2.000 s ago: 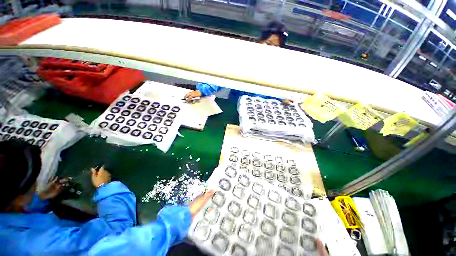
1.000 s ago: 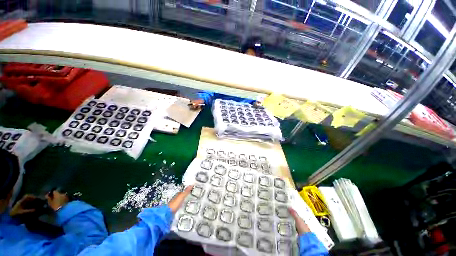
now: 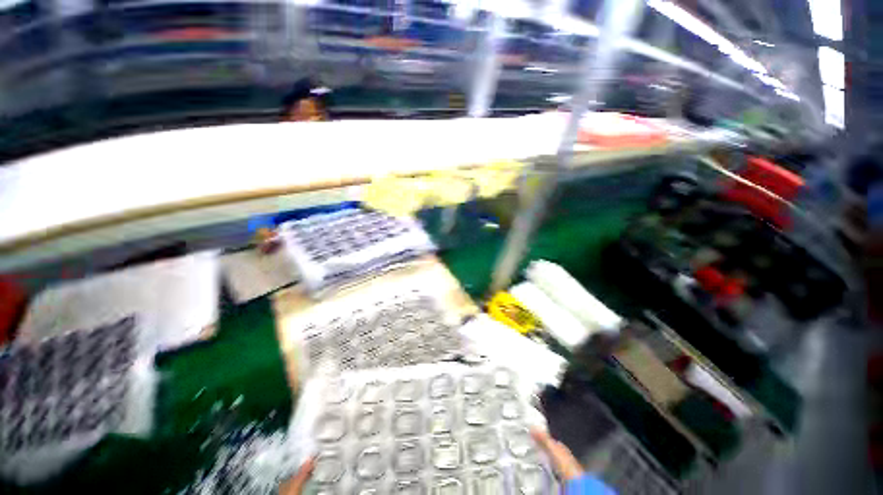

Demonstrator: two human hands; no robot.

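Note:
I hold a white blister tray [image 3: 426,425] with rows of rounded-square pockets at the bottom centre of the view. My left hand [image 3: 298,478] is at its left edge, mostly cut off by the picture's rim. My right hand [image 3: 557,454] grips its right edge. Another tray with similar rounded-square pieces [image 3: 382,334] lies just beyond, on a tan backing board [image 3: 450,280]. The frame is blurred, so I cannot tell what each pocket holds.
A tray stack [image 3: 353,247] stands behind the board. A yellow bin [image 3: 513,313] and long white bundles [image 3: 571,300] are to the right. White bits [image 3: 247,464] lie on the green bench at left. A metal post [image 3: 542,193] rises beyond. A person's head [image 3: 307,101] shows behind the shelf.
The view has swung to the right, so the bench things appear further left and the dark area at right has come into view. Both hands still hold the tray.

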